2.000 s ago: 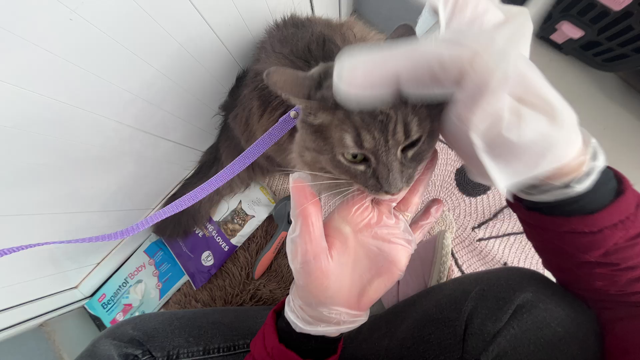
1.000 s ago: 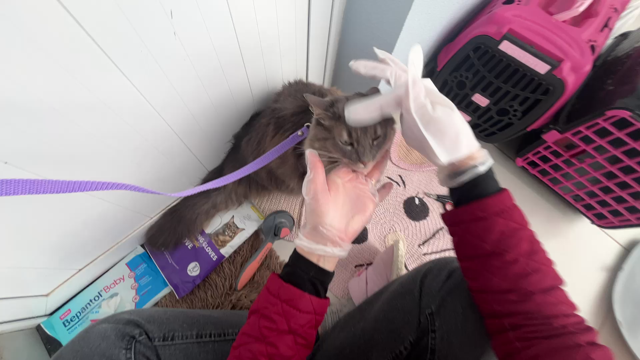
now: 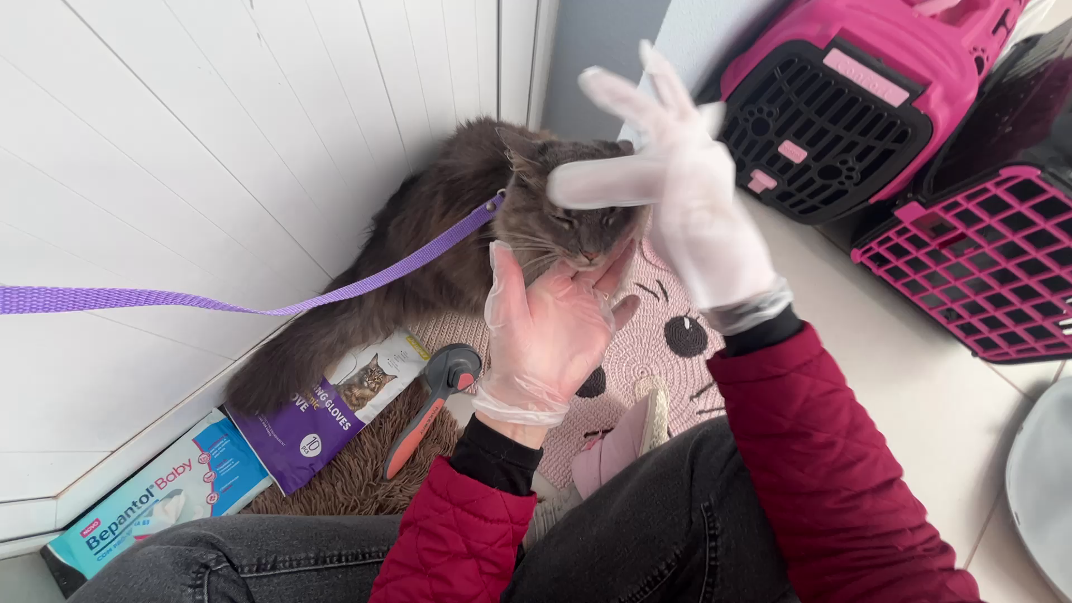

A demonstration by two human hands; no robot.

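Note:
A long-haired grey cat (image 3: 444, 209) sits against the white panelled wall, its eyes nearly closed. A purple leash (image 3: 402, 266) runs from its neck to the left edge. My left hand (image 3: 553, 331), in a thin clear glove, is palm up under the cat's chin, fingers spread and partly hidden by its head. My right hand (image 3: 687, 184), in a white fingered glove, is over the cat's forehead with its thumb across the brow and the other fingers raised; it is slightly blurred. A pet grooming brush (image 3: 431, 410) with an orange and grey handle lies left of my left wrist.
A purple glove packet (image 3: 310, 435) and a Bepantol Baby box (image 3: 159, 494) lie by the wall, beside a brown shaggy mat (image 3: 343, 477). A pink crocheted rug (image 3: 645, 352) lies under my hands. Pink-and-black pet carriers (image 3: 825, 126) (image 3: 988, 260) stand right, above a round grey object (image 3: 1043, 486).
The view has shifted since two seconds ago, bringing the carriers into sight. My right hand has moved over the cat's head, its fingers now spread upward. My left hand stays under the chin.

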